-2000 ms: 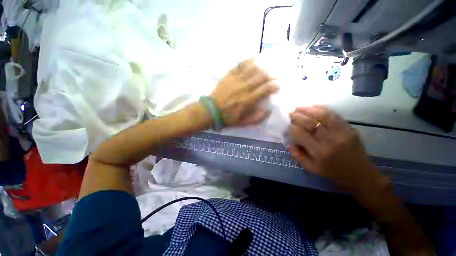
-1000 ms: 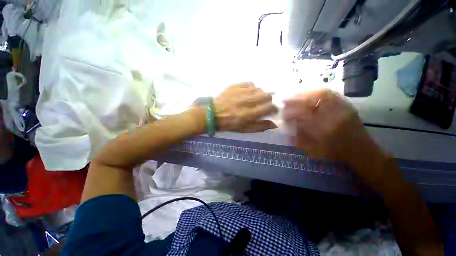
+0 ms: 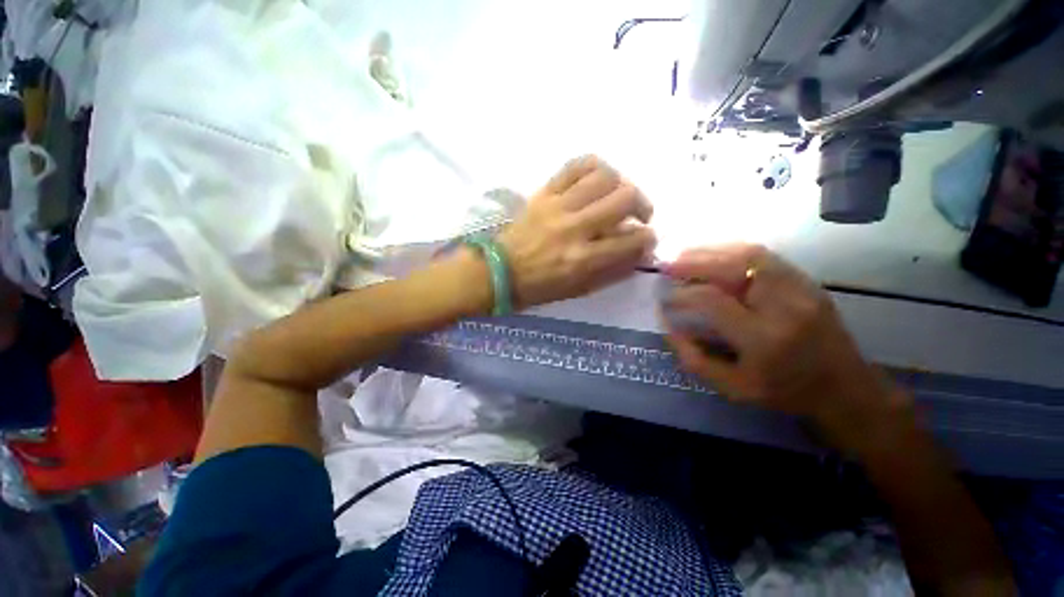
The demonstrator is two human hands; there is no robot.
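White garment cloth [image 3: 210,222] lies heaped on the left of the machine table, its edge reaching to my left hand. My left hand [image 3: 583,233], with a green bangle at the wrist, has its fingers curled and fingertips together near the table's front edge; glare hides what is between them. My right hand [image 3: 753,321], with a ring, is just right of it, blurred, thumb and index fingertips pinched close to the left fingertips. A small pale bit shows at the right fingertips, too small to name. The sewing machine head [image 3: 863,58] stands above and behind my right hand.
A dark cylinder [image 3: 860,175] hangs from the head. A smartphone [image 3: 1019,222] and pale blue scrap [image 3: 964,187] lie to the right. Ruler tape [image 3: 548,353] runs along the front edge. More white cloth [image 3: 432,426] is below the table, and a red item [image 3: 111,420] at lower left.
My hands were apart two seconds ago with white cloth between them; now their fingertips nearly meet. My left hand's fingers have curled in. The cloth beside my left wrist has shifted.
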